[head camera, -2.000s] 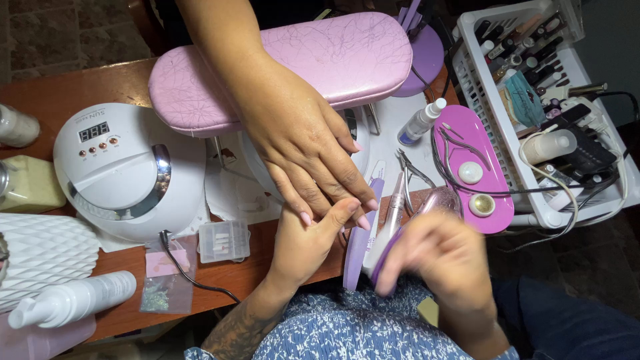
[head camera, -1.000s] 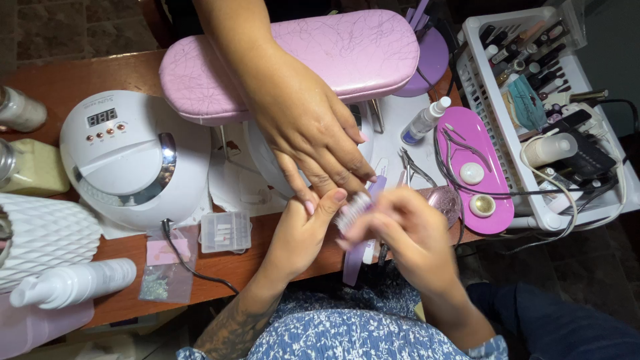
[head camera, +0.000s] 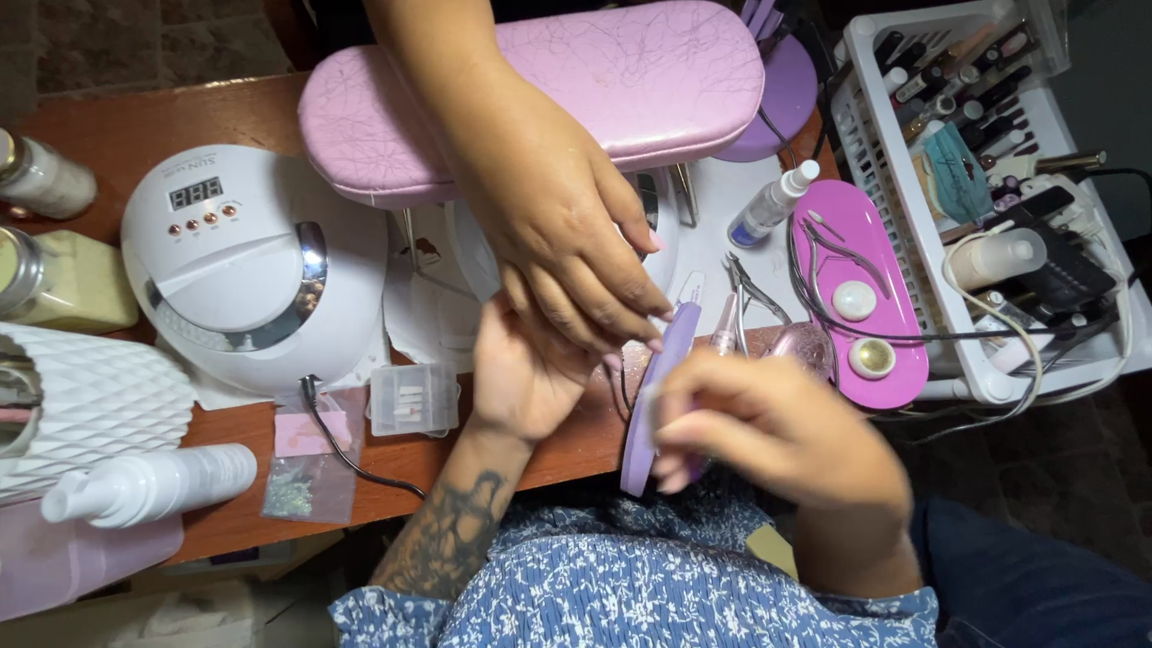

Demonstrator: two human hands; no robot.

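My left hand [head camera: 531,378], palm up below a tattooed forearm, holds the fingers of another person's hand [head camera: 576,243] from beneath; my own fingers are mostly hidden. That hand lies palm down over a pink padded armrest [head camera: 540,99], with pink on its nails. Motion blurs my right hand [head camera: 765,427], its fingers curled beside the long purple nail file [head camera: 661,396]. Something pale and a bit of purple show at its fingertips, too blurred to identify. Behind the purple file, a white file [head camera: 691,288] lies near metal nippers [head camera: 756,292].
Left stand a white nail lamp [head camera: 256,270], a clear plastic box [head camera: 414,399] and a white pump bottle [head camera: 153,486]. Right are a spray bottle [head camera: 772,205], a magenta tray [head camera: 900,360] crossed by cables and a white basket [head camera: 981,369] of bottles.
My right hand has moved away from the other person's nails, where it held a small pale-bristled brush one second ago. More of the purple file shows.
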